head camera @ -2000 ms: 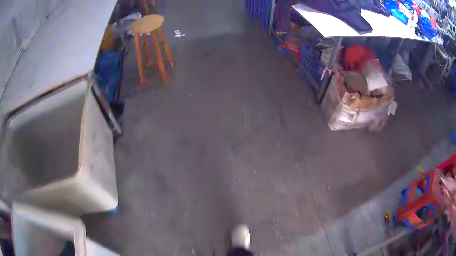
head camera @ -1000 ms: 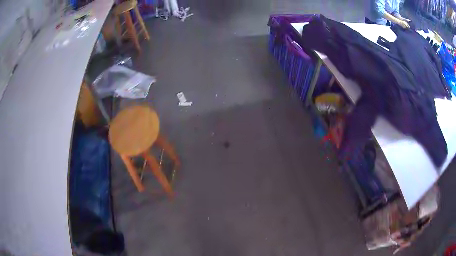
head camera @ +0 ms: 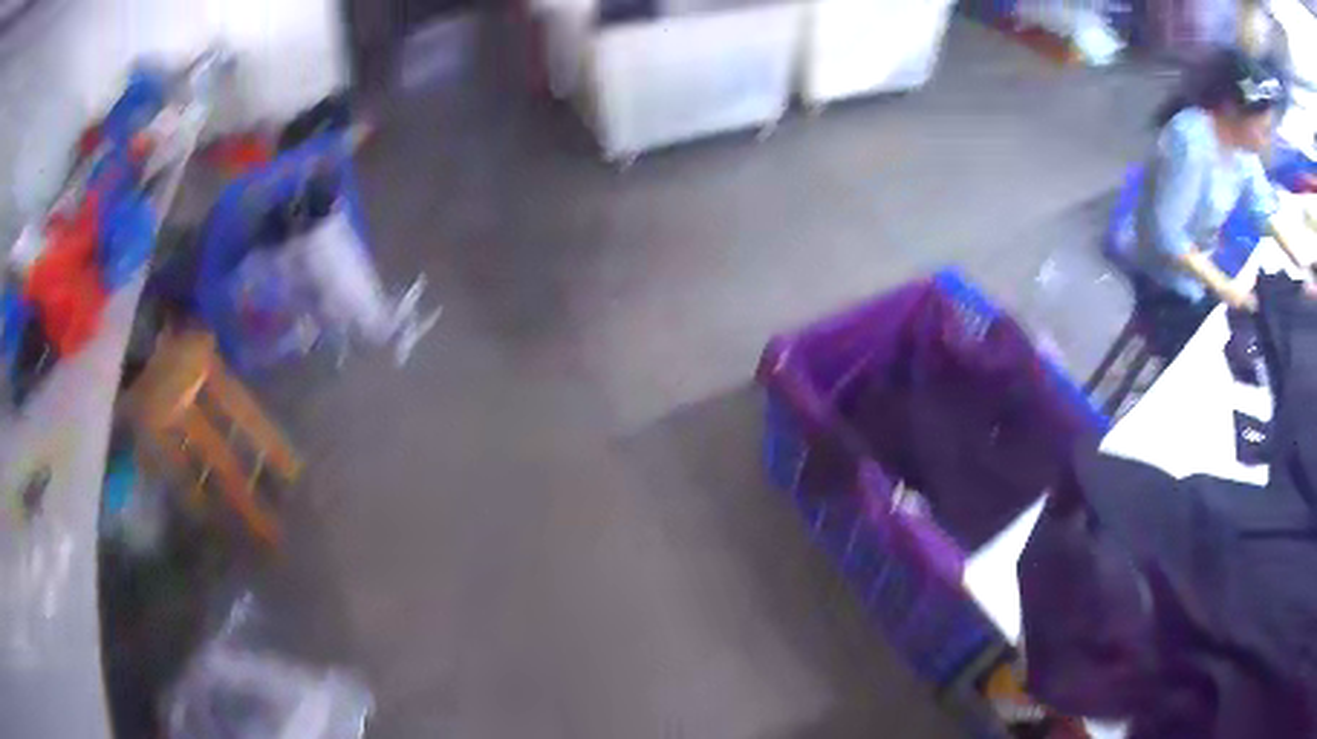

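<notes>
Neither of my hands is in view. Nearest in front of me on the right, a blue slatted basket with purple cloth over its rim point(head camera: 823, 498) stands on the floor. Dark purple cloth lies inside it. Beside it, dark garments point(head camera: 1206, 578) lie spread over a white table point(head camera: 1177, 419), and one part hangs over the edge by the basket. The picture is blurred.
A person point(head camera: 1192, 202) sits at the white table. Left are a long table point(head camera: 51, 534) with red and blue cloth, a wooden stool point(head camera: 217, 426), a blue basket point(head camera: 238, 274) and clear plastic point(head camera: 267, 700). White bins point(head camera: 701, 80) stand ahead on grey floor point(head camera: 506, 491).
The view has moved forward along the aisle and tilted. The nearer round stool has left the picture. The purple-lined basket is nearer, and the seated person and white bins now show.
</notes>
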